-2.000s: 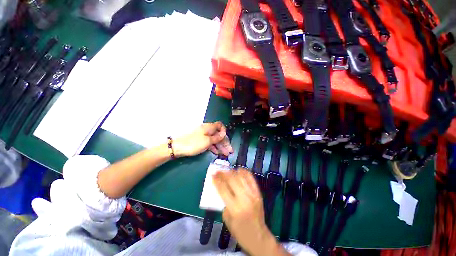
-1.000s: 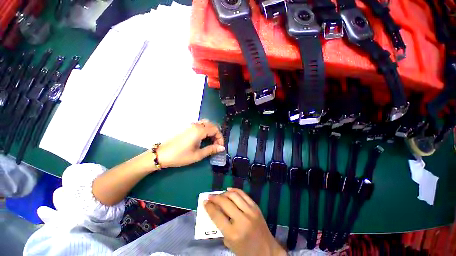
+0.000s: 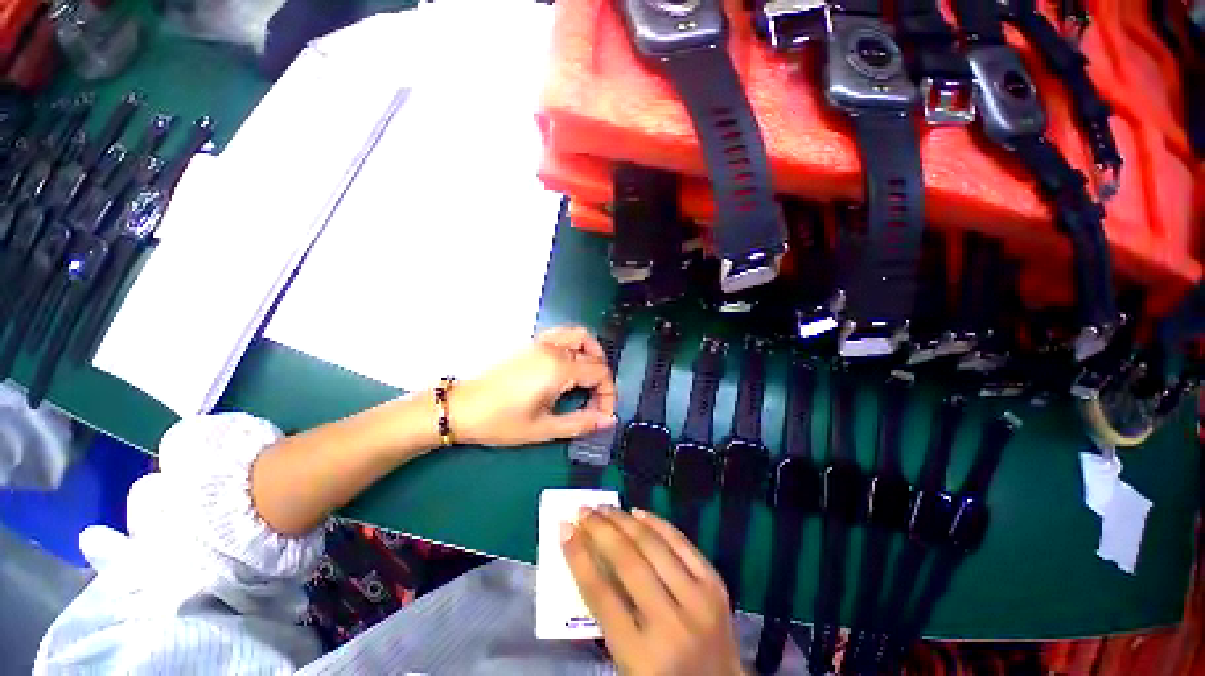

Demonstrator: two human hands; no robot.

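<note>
A row of black smartwatches (image 3: pixel 694 468) lies on the green bench with straps laid straight. The leftmost watch (image 3: pixel 589 450) has a pale-grey rounded square film on its face. My left hand (image 3: pixel 535 396) is at that watch, its thumb at the top of the face and fingers curled; whether it grips the strap is hidden. My right hand (image 3: pixel 654 588) holds a white card (image 3: pixel 560 610) with small dark print near its lower edge, just below that watch face and over its lower strap.
Large white sheets (image 3: pixel 423 198) lie left of the row. More watches (image 3: pixel 79 218) are at the far left. A red foam tray (image 3: pixel 634 119) with watches hanging over its edge stands at the back right. White scraps (image 3: pixel 1121 515) and a yellowish tape roll (image 3: pixel 1121 412) are at the right.
Since two seconds ago, the card and my right hand have moved down off the leftmost watch's face, uncovering its grey film. Over the last second both hands have stayed nearly in place while the view shifted slightly.
</note>
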